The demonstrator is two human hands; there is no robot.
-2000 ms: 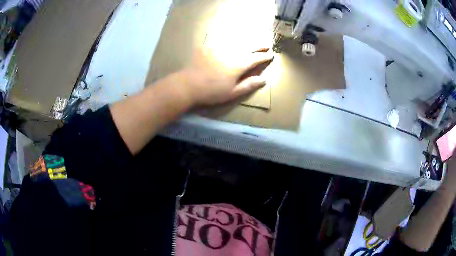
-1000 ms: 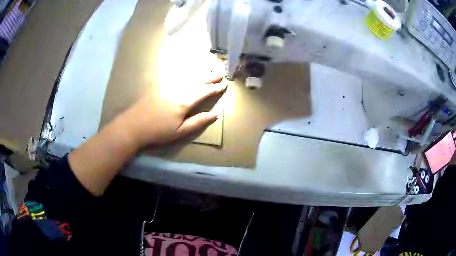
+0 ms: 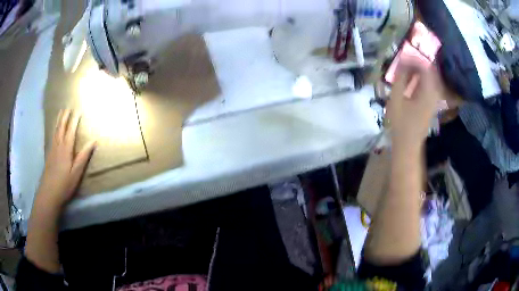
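Observation:
The tan garment panel (image 3: 165, 119) lies under the white sewing machine head (image 3: 171, 20), lit by the bright lamp. A patch pocket (image 3: 122, 153) lies on it, its edges dark thin lines. My left hand (image 3: 65, 159) rests flat on the panel's left part, fingers apart, holding nothing. My right hand (image 3: 412, 96) is raised at the smartphone (image 3: 412, 54) at the machine's right end. It is blurred and covers the phone's lower part; whether it grips the phone cannot be told.
Red-handled thread snips (image 3: 342, 37) stand on the machine. A small white scrap (image 3: 302, 86) lies near the handwheel end. A brown pocket pile (image 3: 373, 173) is on the side table, lower right. Another person's arm (image 3: 508, 85) shows at the far right.
The view has swung right. My left hand has moved back from the needle to the panel's left. My right hand has come up to the smartphone.

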